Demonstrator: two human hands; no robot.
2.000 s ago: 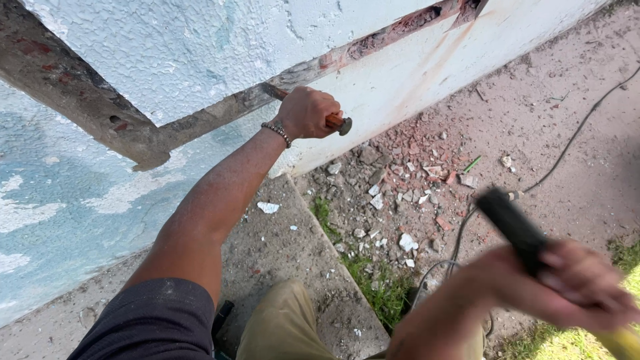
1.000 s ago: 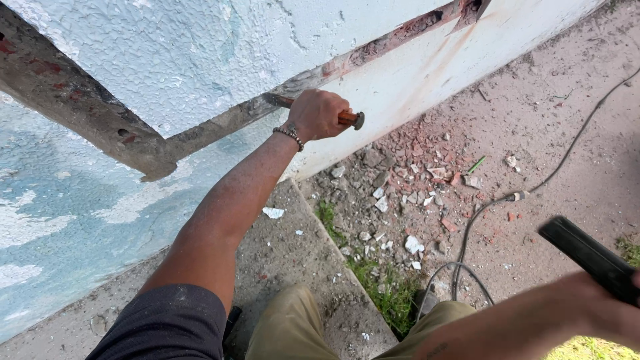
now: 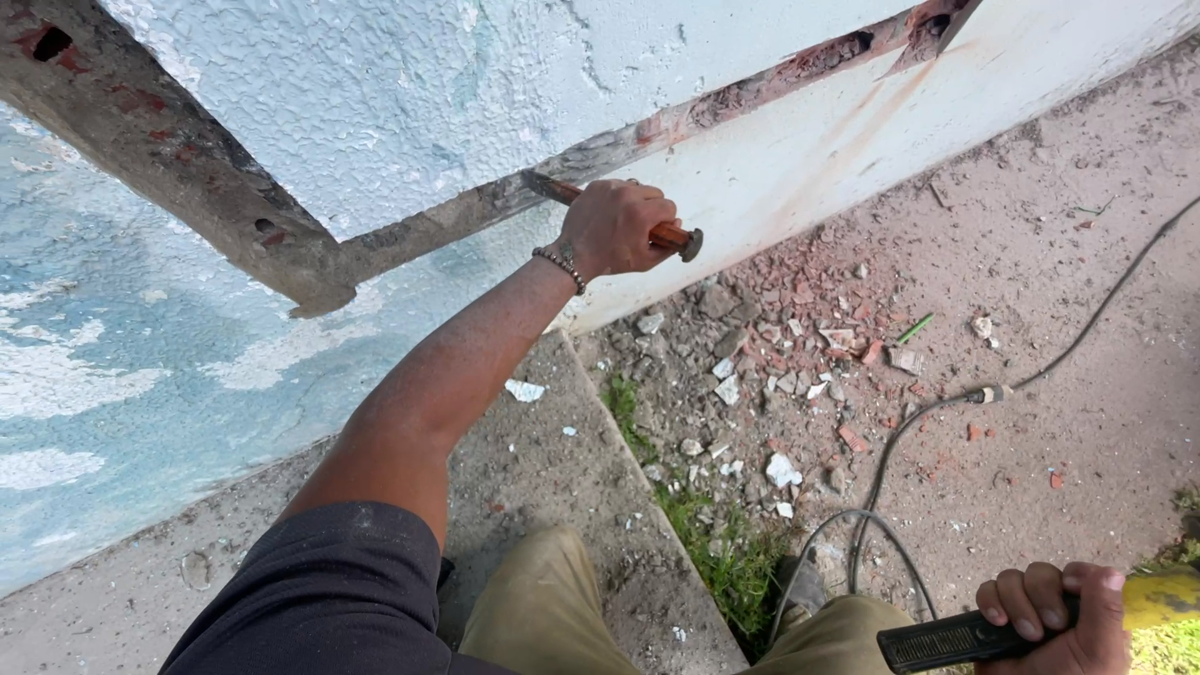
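My left hand point(image 3: 616, 228), with a beaded bracelet at the wrist, grips an orange-brown cold chisel point(image 3: 667, 236). The chisel's dark tip meets the chased groove point(image 3: 600, 155) in the painted masonry wall point(image 3: 375, 84), and its worn round head sticks out to the right of my fist. At the lower right, my right hand point(image 3: 1055, 609) is closed around the black grip of a tool with a black and yellow handle point(image 3: 980, 637). The far end of that tool lies outside the view.
Beneath me is a concrete ledge point(image 3: 553, 478). Broken plaster and brick rubble point(image 3: 797, 347) lies on the ground beside the wall. A dark cable point(image 3: 891, 450) with a connector point(image 3: 989, 395) runs across the dirt and loops near my shoe point(image 3: 802, 586). Grass point(image 3: 727, 553) grows along the ledge.
My right hand, blurred two seconds ago, has moved lower with the black and yellow tool. My left hand keeps its hold on the chisel, which stays at the groove.
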